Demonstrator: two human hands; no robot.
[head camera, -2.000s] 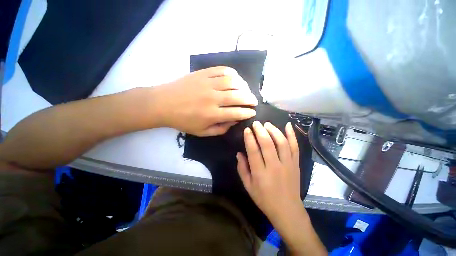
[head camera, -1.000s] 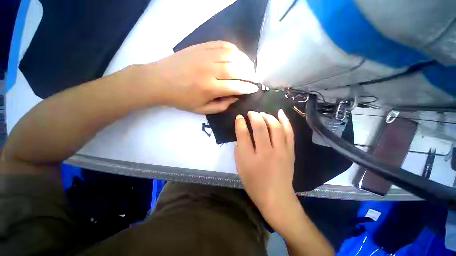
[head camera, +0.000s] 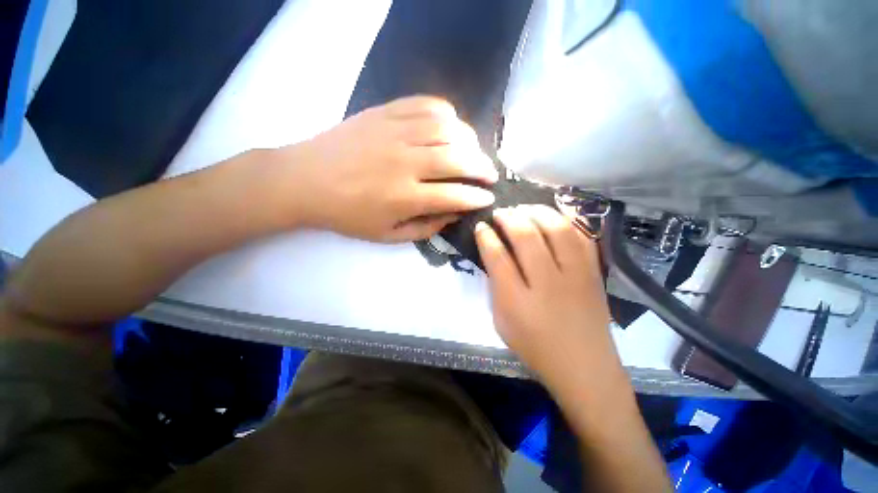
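A black cloth piece (head camera: 438, 53) lies under the white and blue sewing machine head (head camera: 616, 106) and runs from the back of the table to my hands. My left hand (head camera: 409, 173) lies on the cloth just left of the needle area, fingers together, fingertips near the bright glow. My right hand (head camera: 544, 279) lies on its front part, with bent, slightly spread fingertips below the needle area. Both hands press on the cloth; no grip around it shows. The needle and foot are hidden by glare and the head.
A larger black panel (head camera: 125, 87) lies at the table's left. A black cable (head camera: 674, 323) crosses in front of a smartphone (head camera: 746, 308) and slim black snips (head camera: 814, 339) at the right. Blue bins (head camera: 761, 453) with black pieces are below the grey table edge (head camera: 318, 337).
The cloth has moved away toward the back of the table; more shows behind my left hand and less near the front edge. My right hand has moved close to the needle area.
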